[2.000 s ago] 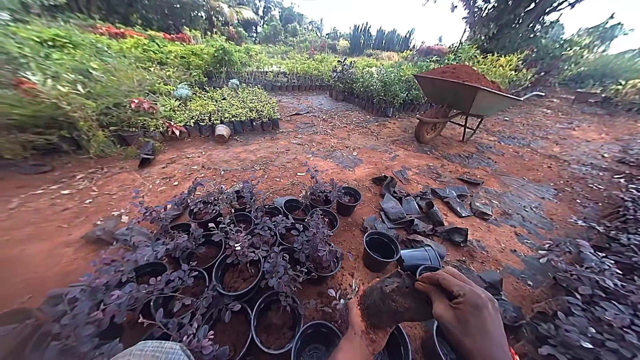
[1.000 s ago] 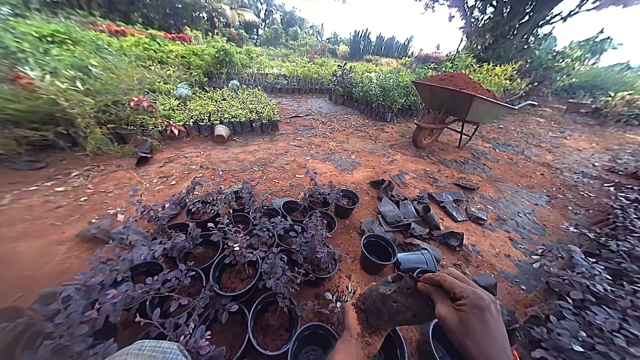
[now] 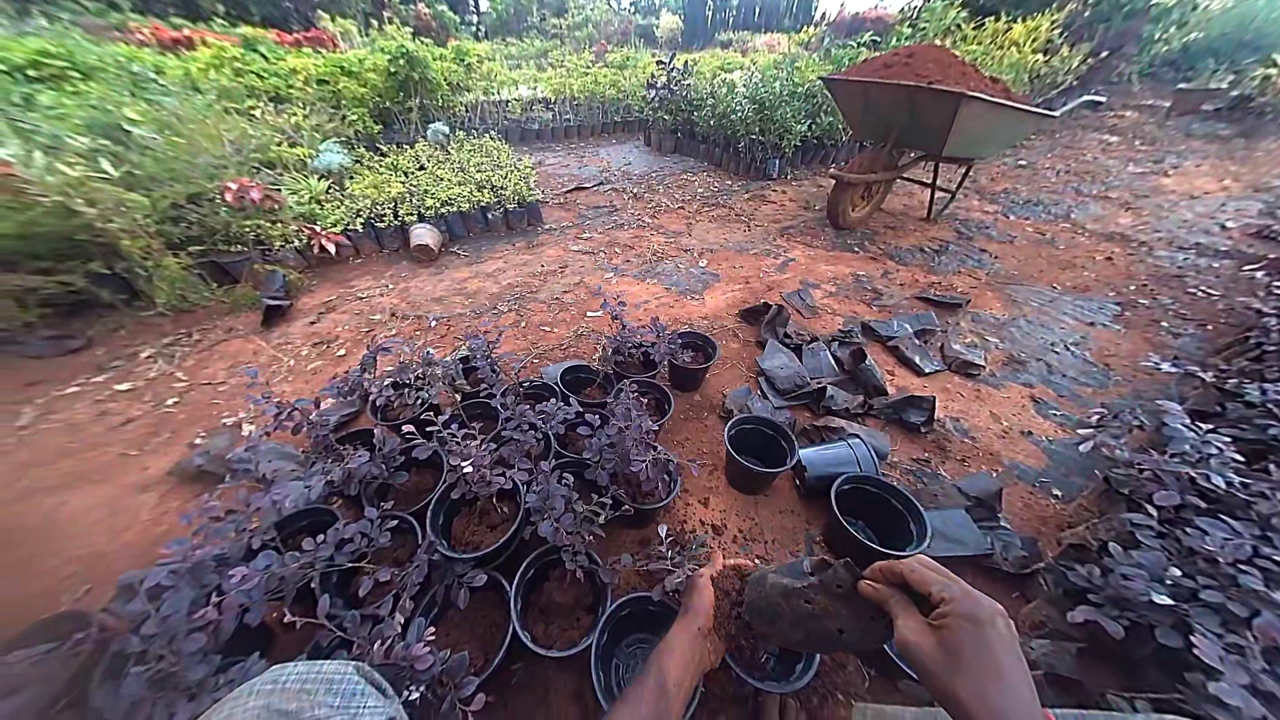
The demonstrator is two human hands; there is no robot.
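Note:
My left hand (image 3: 700,615) holds the soil root ball (image 3: 735,610) of a small purple-leaved plant (image 3: 675,560), which lies sideways with its leaves to the left. My right hand (image 3: 930,610) grips the bottom end of a black plastic grow bag (image 3: 815,605), which is still around part of the root ball. Beneath them is a black plastic pot (image 3: 775,668), partly hidden. An empty black pot (image 3: 630,640) stands left of it, and another pot (image 3: 878,520) is just behind my right hand.
Potted purple-leaved plants (image 3: 480,520) crowd the left. An upright pot (image 3: 758,450), a tipped pot (image 3: 838,462) and discarded grow bags (image 3: 820,370) lie ahead. A wheelbarrow (image 3: 940,120) of red soil stands behind. More purple foliage (image 3: 1180,560) lines the right.
The grow bag has shifted toward my right hand, and more of the root ball's soil shows between it and my left hand. The view has tilted down.

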